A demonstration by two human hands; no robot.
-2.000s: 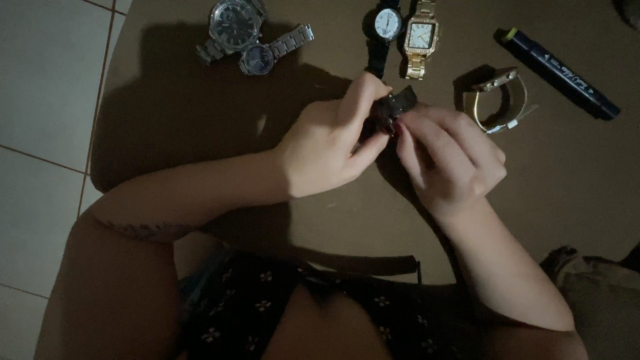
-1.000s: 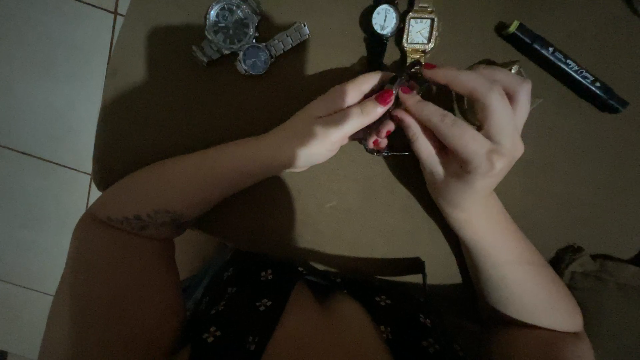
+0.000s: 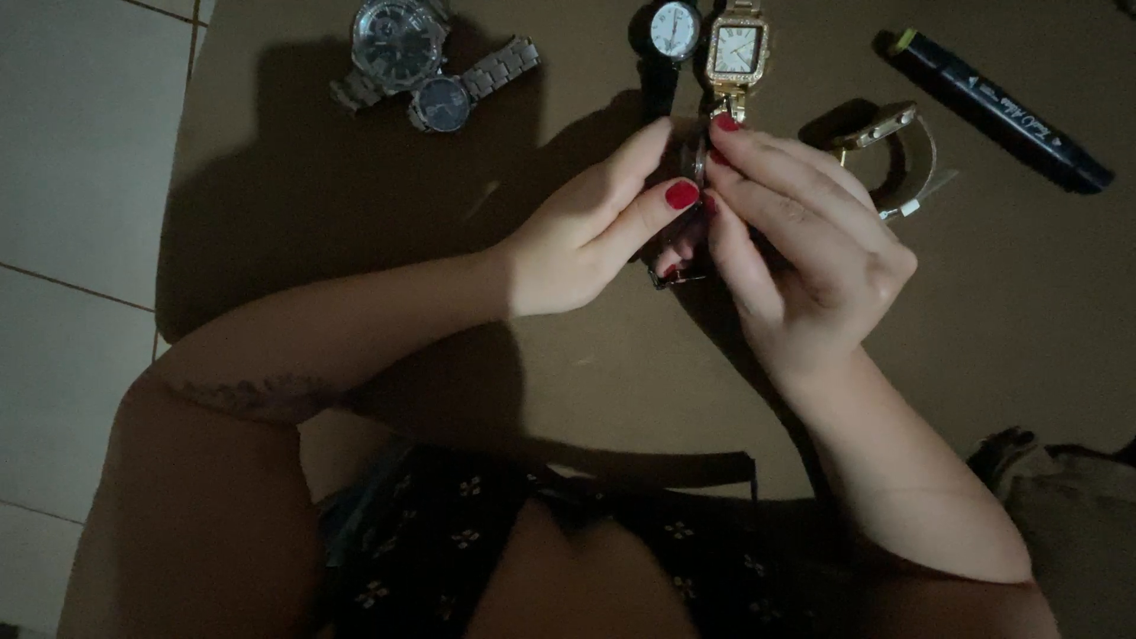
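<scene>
Between my hands is a dark wristwatch (image 3: 694,160), seen edge-on, with its dark strap hanging down to a small metal buckle. My left hand (image 3: 595,222) grips it from the left, thumb against the case. From the right, the fingertips of my right hand (image 3: 799,222) touch the case. Fingers and shadow hide most of the watch. Just beyond my fingertips lie a gold-coloured watch with a rectangular dial (image 3: 737,49) and a black-strapped watch with a round white dial (image 3: 674,31).
At the upper left, a large silver-coloured watch (image 3: 398,44) touches a smaller one (image 3: 442,103). Right of my right hand, another watch (image 3: 879,126) stands on its side with a small tag. A black marker (image 3: 1003,111) lies beyond it on the brown tabletop (image 3: 612,382). Dark fabric (image 3: 1065,506) is at the lower right.
The held watch has turned in my fingers, and its strap now hangs toward me. My right hand has shifted slightly, so the sideways watch shows more than one second ago.
</scene>
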